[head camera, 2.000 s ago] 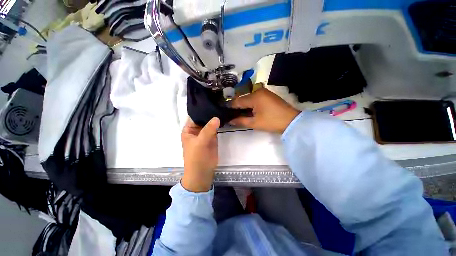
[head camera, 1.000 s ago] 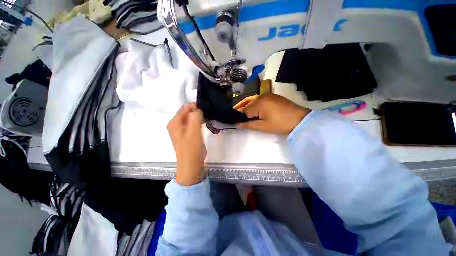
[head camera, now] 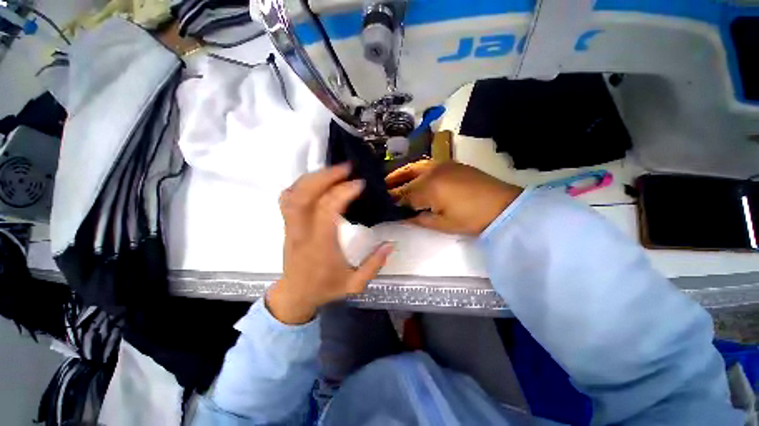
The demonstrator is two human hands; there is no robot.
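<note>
A small black fabric piece [head camera: 362, 179] lies folded under and in front of the needle area of the white sewing machine [head camera: 491, 42]. It meets a white cloth panel [head camera: 241, 125] spread to its left. My right hand [head camera: 458, 198] holds the black piece's right end, just right of the presser foot [head camera: 398, 146]. My left hand [head camera: 320, 241] has thumb and fingers spread at the piece's left front side; its fingertips overlap the black cloth but do not grip it. The needle tip is too small to make out.
A brown-yellow block [head camera: 441, 146] stands right of the needle. A black fabric stack [head camera: 549, 121], blue and pink tools [head camera: 589, 182] and a phone [head camera: 703, 211] lie to the right. Grey and black panels [head camera: 108, 141] hang over the table's left part. A ruled strip [head camera: 416, 294] runs along the front edge.
My left hand has gone from pinching the cloth to spread fingers. My right hand stays at the black piece's right end. The view has shifted slightly.
</note>
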